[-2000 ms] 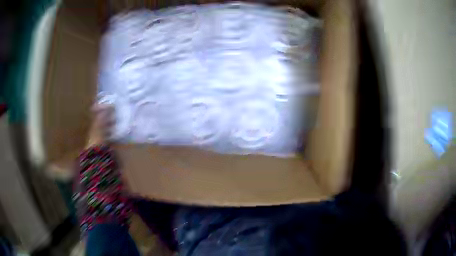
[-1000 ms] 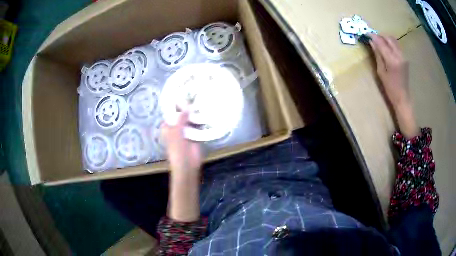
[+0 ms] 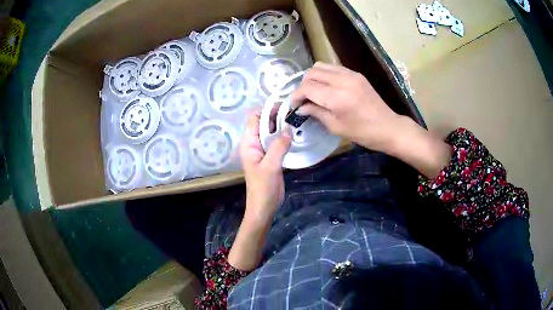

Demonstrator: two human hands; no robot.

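Observation:
My left hand (image 3: 262, 148) holds a round white plastic housing (image 3: 309, 145) by its left side, over the carton's near right corner. My right hand (image 3: 339, 103) reaches over the housing from the right. Its fingers hold a small square insert (image 3: 296, 117), dark on the visible face, at the middle of the disc. The insert is tilted, and whether it is seated cannot be told. My right fingers cover part of the housing's upper rim. A loose pile of small blue-white inserts (image 3: 438, 16) lies on the cardboard-covered bench (image 3: 479, 91).
The open brown carton (image 3: 79, 139) holds several white slotted discs (image 3: 139, 118), some under or on a cloudy plastic sheet. A white disc shows at the far bench edge (image 3: 522, 5). A yellow crate (image 3: 11, 41) stands far left on the green floor. Folded cardboard (image 3: 160, 290) lies below.
My right hand has moved from the insert pile to the housing, bringing a dark insert. My left hand has moved the housing right and nearer to me, tilting it.

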